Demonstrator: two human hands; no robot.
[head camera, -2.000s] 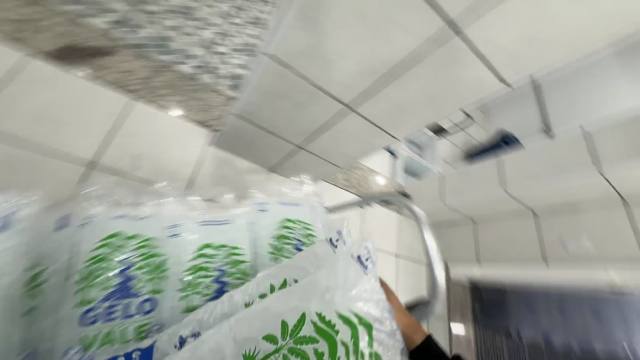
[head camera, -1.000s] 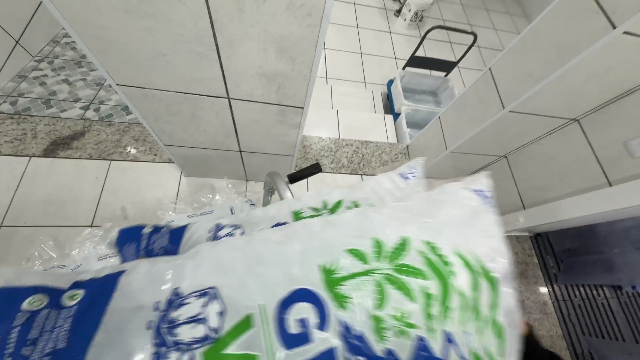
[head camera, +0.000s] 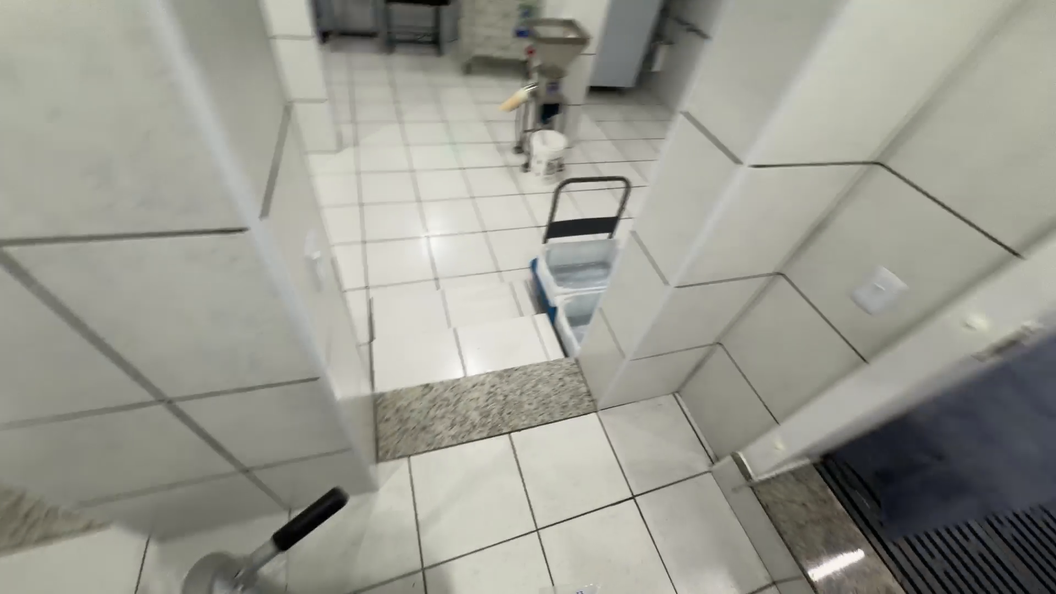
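Neither my left hand nor my right hand shows in this view. At the bottom left a metal piece with a black handle stands over the tiled floor. At the very bottom edge a small bit of clear plastic with blue print shows; the rest of it is out of view. Beyond the granite threshold of the doorway stands a platform trolley with a black folding handle. White plastic crates sit on the trolley, partly hidden by the right wall.
Tiled walls flank the doorway. In the room beyond stand a metal machine with a hopper and a white bucket. At the lower right are a blue strip curtain or door panel and a black slatted surface.
The printed plastic bags that filled the lower view have gone from sight, and so has the hand seen beside them earlier. The view has shifted strongly towards the doorway.
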